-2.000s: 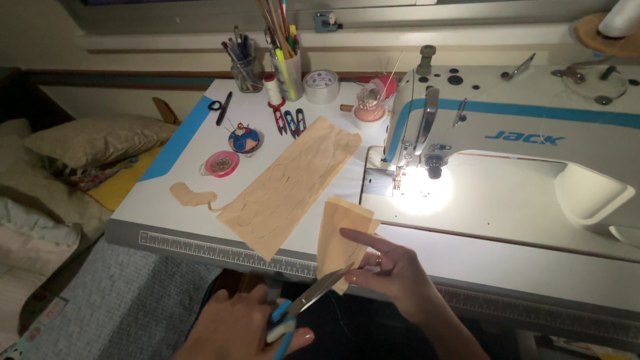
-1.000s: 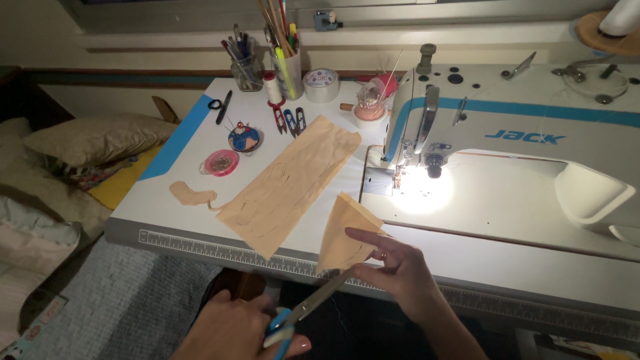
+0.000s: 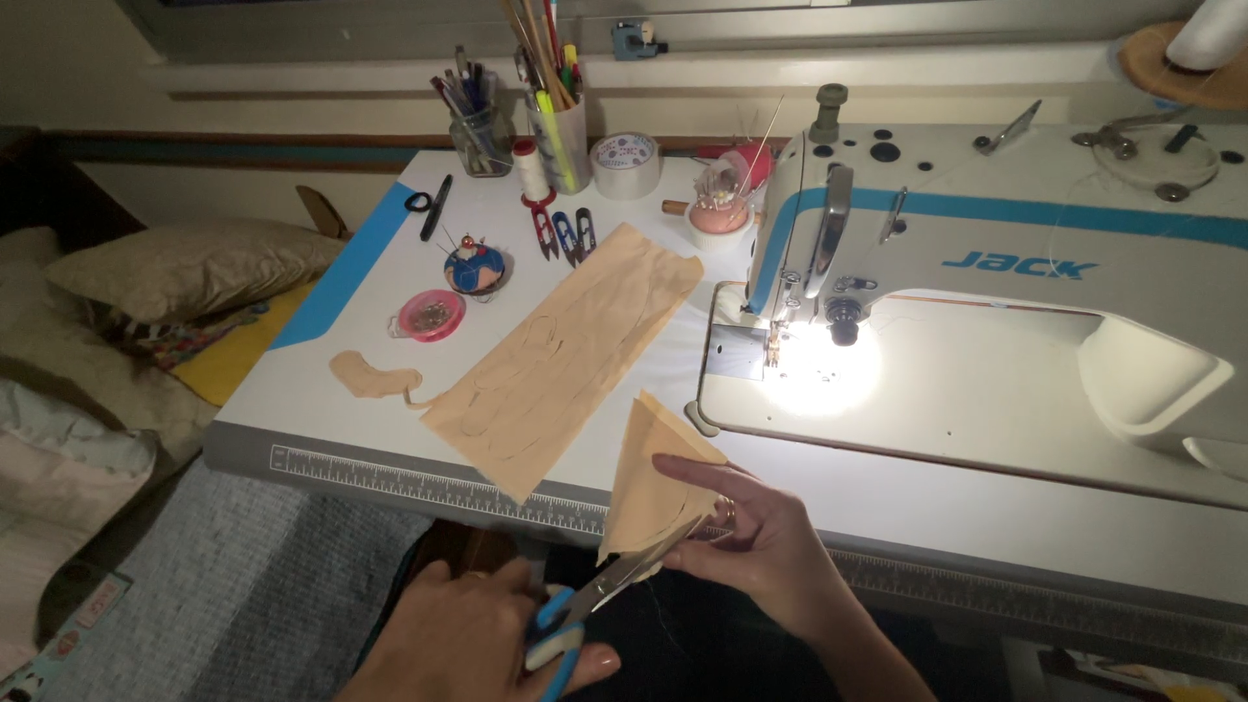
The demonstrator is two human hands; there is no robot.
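My left hand (image 3: pixel 468 624) holds fabric scissors (image 3: pixel 561 634) by their blue and white handles. The blades lie at the lower edge of a folded beige fabric piece (image 3: pixel 648 478). That piece is pinched between the thumb and fingers of my right hand (image 3: pixel 751 526), which wears a ring. A pencil-like curved line shows on it near the blades. Behind it, a long beige fabric strip (image 3: pixel 575 351) with drawn outlines lies flat on the white table. A small curved fabric scrap (image 3: pixel 370 375) lies at the strip's left end.
A Jack sewing machine (image 3: pixel 975 224) with its lamp lit stands at right. Around the back sit a pink pin dish (image 3: pixel 432 315), a blue pincushion (image 3: pixel 475 265), thread snips (image 3: pixel 565 234), a tape roll (image 3: pixel 626 166), pen holders (image 3: pixel 561 146) and a pincushion in a white cup (image 3: pixel 720 219).
The folded fabric piece has turned in my right hand, and its lower edge lies at a different angle to the blades. The scissors have stayed in my left hand.
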